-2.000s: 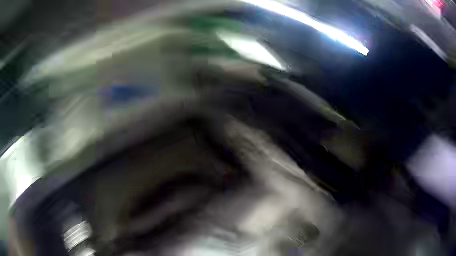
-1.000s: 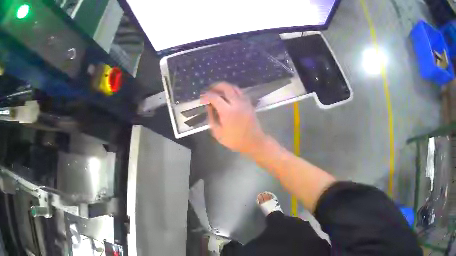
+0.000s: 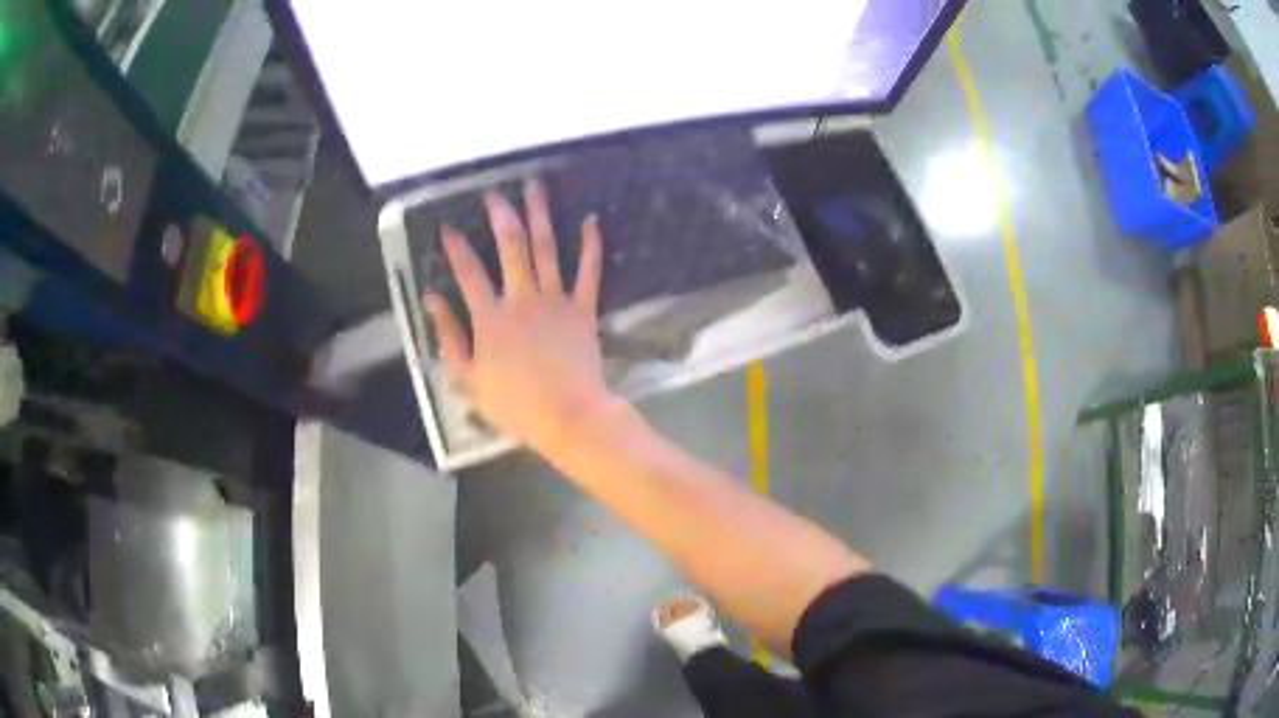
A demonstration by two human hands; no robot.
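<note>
My right hand [image 3: 526, 337] is bare, palm down, fingers spread over the left part of the black keyboard [image 3: 673, 211]. It holds nothing. The keyboard lies under clear film on a white tray [image 3: 421, 379]. Grey-brown strips [image 3: 701, 323] lie on the tray below the keys, partly blurred. The black mouse pad [image 3: 877, 267] is at the tray's right end, with a dark mouse [image 3: 846, 218] on it, hard to make out. A bright monitor [image 3: 603, 70] stands above the keyboard. My left hand is out of the picture.
A red emergency stop [image 3: 241, 279] on a yellow base is left of the tray. The open machine [image 3: 168, 561] with metal parts is at lower left. Blue bins [image 3: 1147, 154] are at upper right, another [image 3: 1038, 631] at lower right, near a green-framed rack [image 3: 1192, 519].
My right hand has moved from the tray's front strips onto the keyboard's left part, and its bent fingers have spread. The view has shifted, so the tray sits further left and lower.
</note>
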